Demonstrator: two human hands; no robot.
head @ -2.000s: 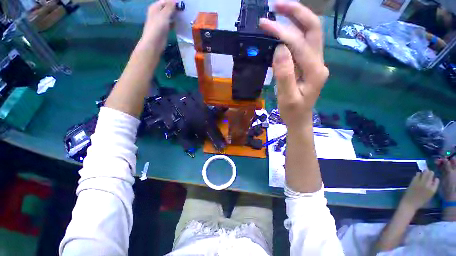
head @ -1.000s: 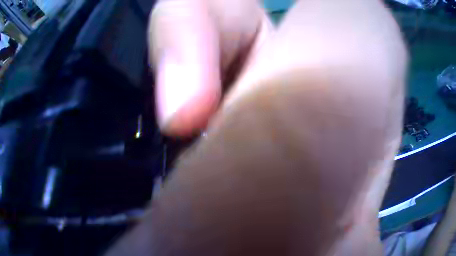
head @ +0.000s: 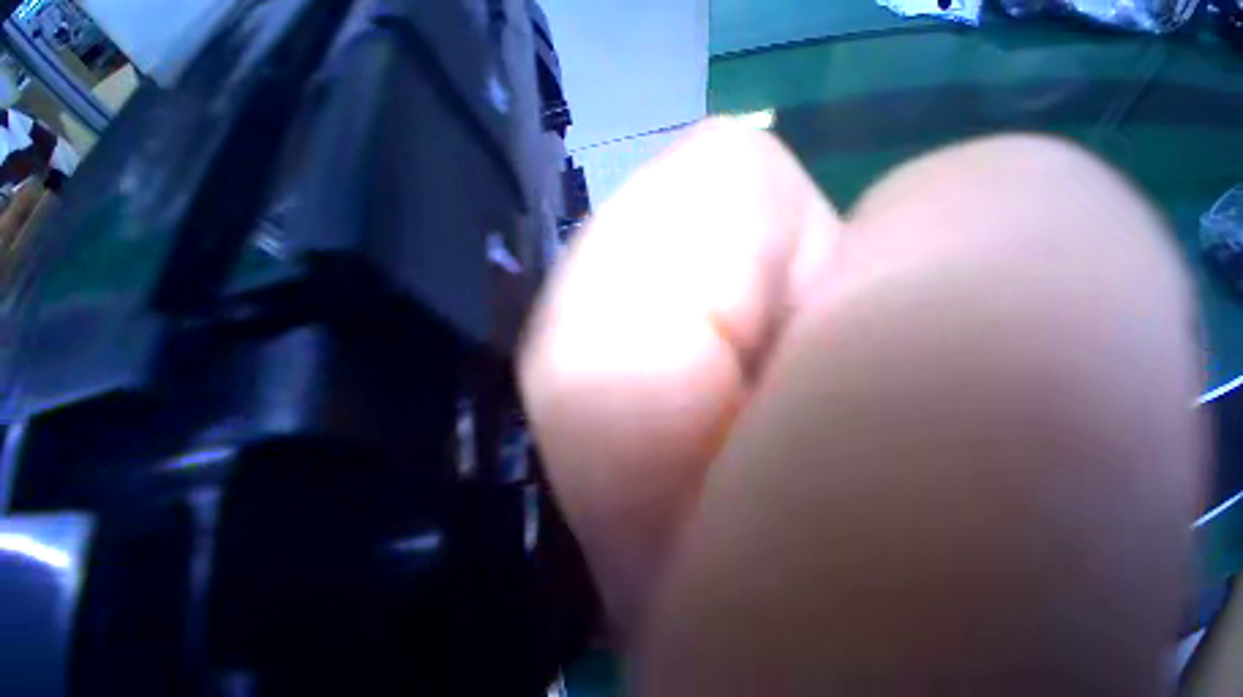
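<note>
A black device [head: 395,204] fills the left half, very close to the camera and blurred. Its boxy edges and small bright glints show. My right hand [head: 872,409] fills the centre and right, also very close and blurred. Its fingers are bent beside the device's right side. Whether they grip it cannot be told, as the contact is hidden. My left hand is not in view. The orange fixture cannot be seen.
A white panel [head: 634,61] stands behind, at top centre. The green bench surface [head: 1009,95] shows behind my hand. Clear plastic bags [head: 1125,11] lie at the top right, with another crinkled clear bag [head: 1227,232] at the right edge. Part of a black strip [head: 1221,456] shows below it.
My right hand has shifted right and a little down, away from the device's front. More of the device and the white panel behind it now show.
</note>
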